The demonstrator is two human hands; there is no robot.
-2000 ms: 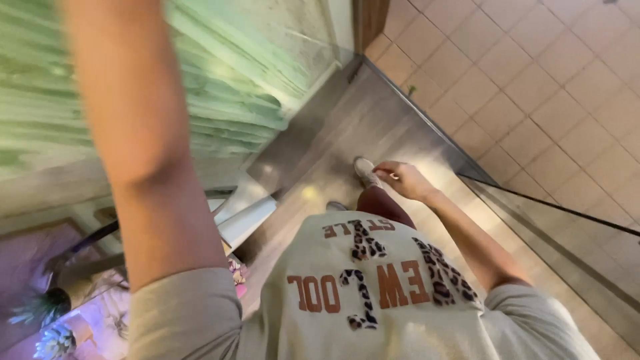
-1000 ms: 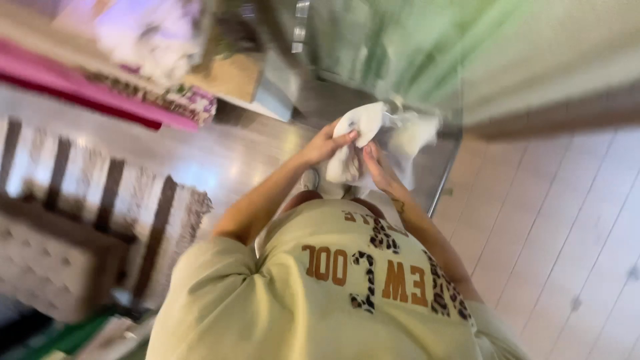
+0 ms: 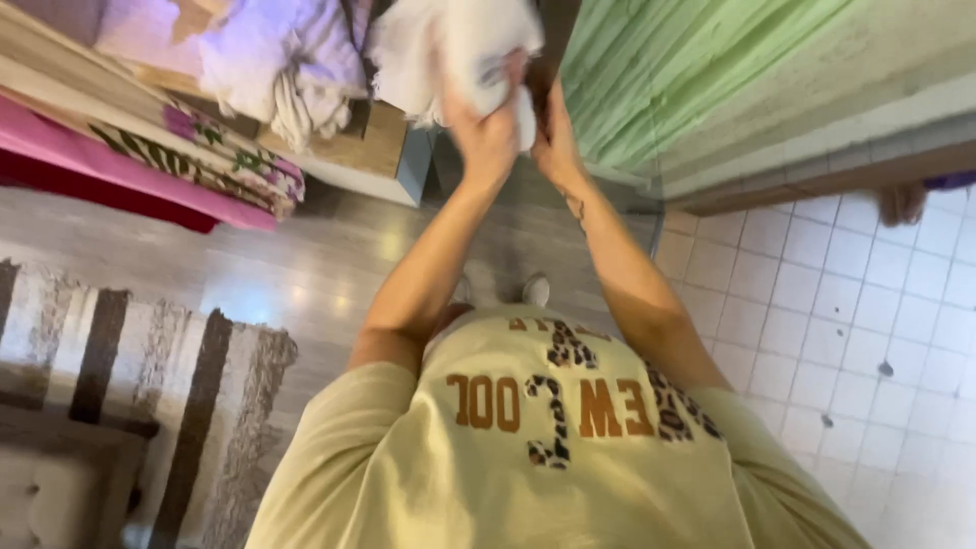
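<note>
A bundled white cloth, blurred, is held up at the top centre. My left hand grips its lower part, with the fingers partly hidden by the cloth. My right hand is at the right edge of a smooth white piece of it; whether the fingers close on the cloth is hard to see. To the left of the bundle, a white fringed cloth lies on a wooden surface and hangs over its edge.
Pink and floral textiles hang at upper left. A wooden cabinet with a white side stands ahead. Green sheer fabric is at upper right. Below lie a striped rug, a tufted ottoman and a tiled floor.
Two seconds ago the left arm reached up and the right hand was low. One second ago both hands were at the white cloth; now they are farther forward with it. The view has turned.
</note>
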